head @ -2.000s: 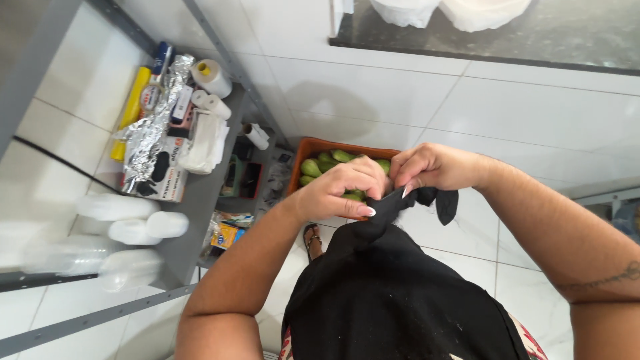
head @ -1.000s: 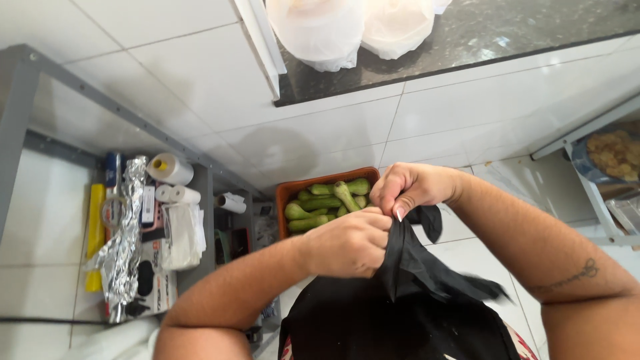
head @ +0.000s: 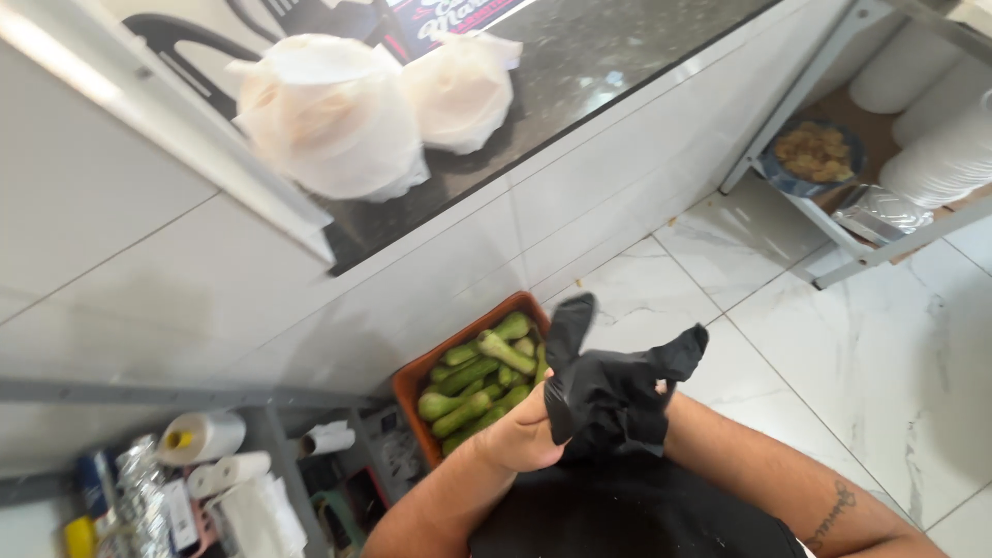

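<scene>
Black disposable gloves [head: 620, 387] hang in loose, partly empty folds between my hands, in front of my black apron [head: 620, 511]. My left hand [head: 531, 434] is bare at the back and wrist and grips the glove material from the left side. Most of my right hand [head: 663, 395] lies behind or inside the black material; only a bit of skin and the wrist show. Loose glove fingers stick up and to the right. Just beyond my left hand, an orange-brown crate [head: 418, 387] holds several green vegetables [head: 473, 380], which look like zucchini.
White plastic bags [head: 333, 116] stand on a dark stone counter [head: 558, 101]. A metal shelf [head: 845, 256] at right carries a bowl of yellowish food [head: 814, 151] and stacked white containers [head: 945, 155]. At lower left, shelving holds plastic rolls [head: 203, 438] and crumpled foil [head: 143, 480].
The black material, bunched and stretched between my hands earlier, now shows as spread gloves with loose fingers. My hands have come lower against the apron. The view has swung toward the counter and right shelf.
</scene>
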